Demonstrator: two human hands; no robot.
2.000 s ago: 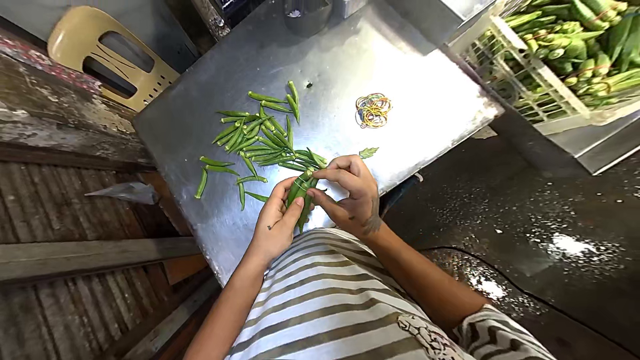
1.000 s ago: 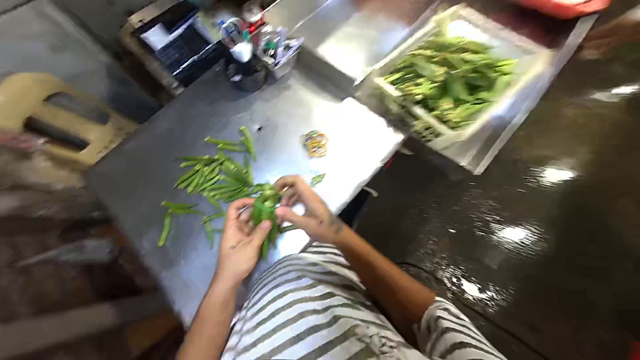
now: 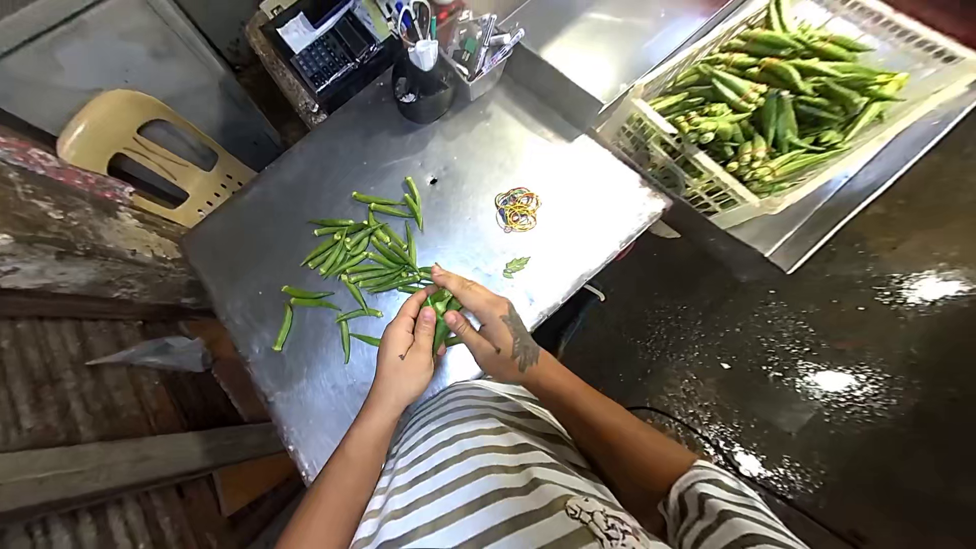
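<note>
My left hand (image 3: 408, 347) and my right hand (image 3: 488, 328) close around a small bunch of green okra pods (image 3: 442, 305) at the table's near edge. Fingers hide much of the bunch, and whether a band goes round it cannot be told. Just beyond and to the left of my hands, a loose pile of okra (image 3: 366, 252) lies on the metal table (image 3: 473, 168). A few separate pods (image 3: 284, 328) rest farther left. To the right of the pile is a heap of coloured rubber bands (image 3: 518, 210), with a small green leaf (image 3: 516, 266) nearer to me.
A white plastic crate (image 3: 701, 171) full of okra stands on a metal surface at the upper right. A black pen cup (image 3: 423, 95) and a clear holder (image 3: 476, 72) with pens stand at the table's far edge. A beige plastic chair (image 3: 156, 152) is at the left; the floor is wet.
The view has shifted, so the pen cup and more of the crate show than two seconds ago. Both hands stay on the bunch; my right fingers now lie over its top.
</note>
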